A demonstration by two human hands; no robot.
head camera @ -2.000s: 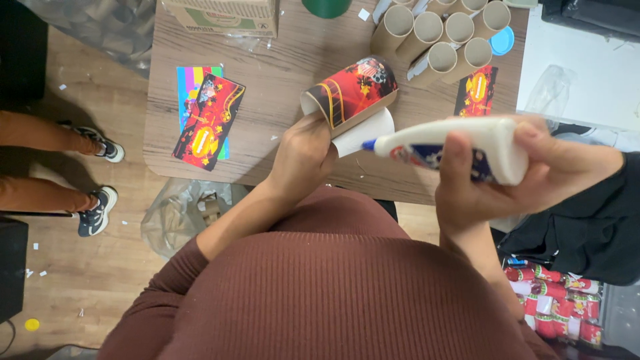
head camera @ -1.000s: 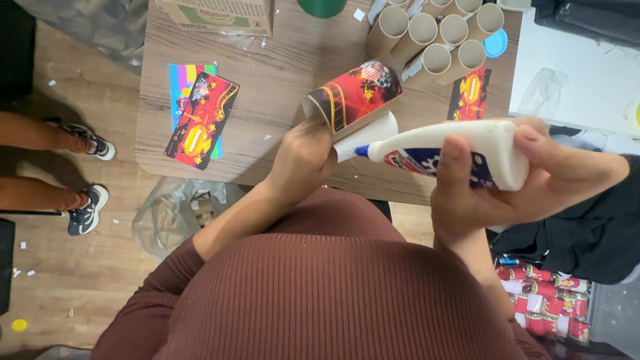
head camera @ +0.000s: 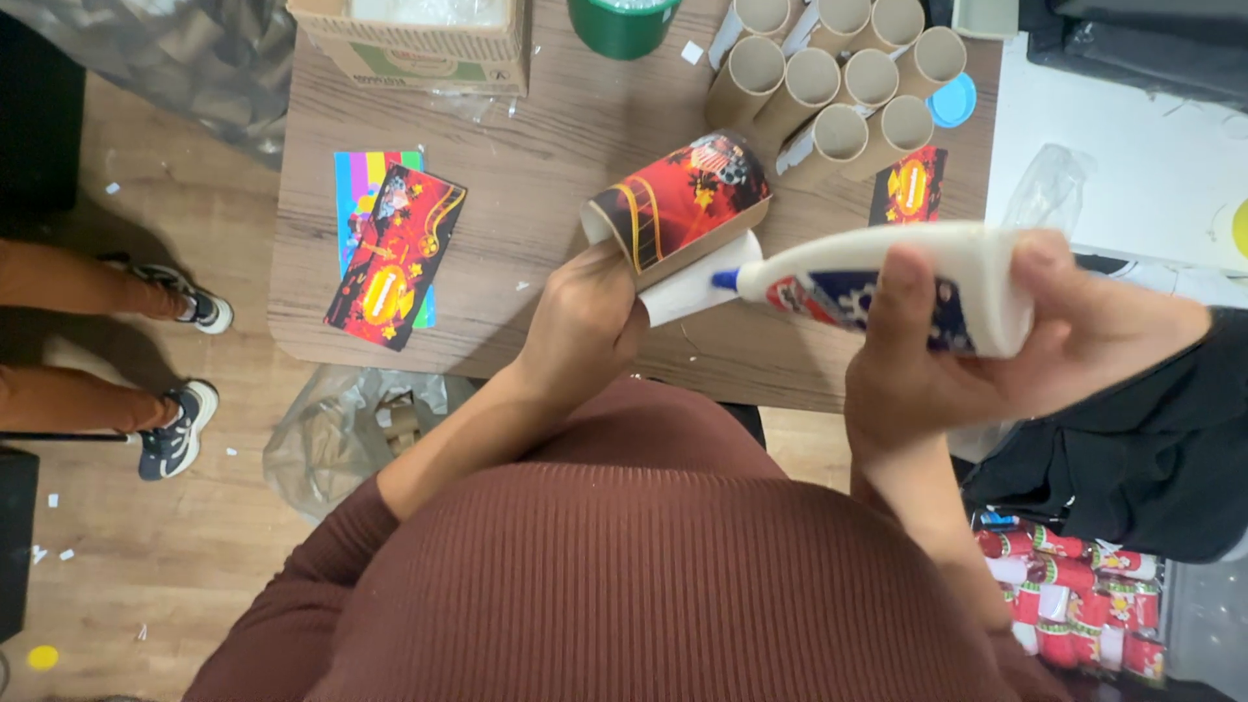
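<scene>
My left hand [head camera: 588, 310] holds a cardboard tube [head camera: 597, 222] partly wrapped in a red and black printed paper [head camera: 682, 200]. The paper's white underside [head camera: 687, 285] hangs loose from the tube's lower side, toward me. In my right hand [head camera: 936, 361] is a white glue bottle [head camera: 877, 258], tilted on its side, its blue nozzle tip [head camera: 724, 280] at the white flap; whether glue is coming out cannot be told. To the left, a red and black printed strip [head camera: 398, 258] lies across a multicoloured one [head camera: 348, 210]. A similar red strip [head camera: 909, 185] lies beside the tubes.
Several bare cardboard tubes [head camera: 811, 78] stand at the back right by a blue lid [head camera: 953, 100]. A cardboard box [head camera: 429, 68] and green container [head camera: 621, 24] stand at the back. Wrapped red items [head camera: 1082, 604] fill a bin at lower right. Another person's legs [head camera: 88, 292] are at left.
</scene>
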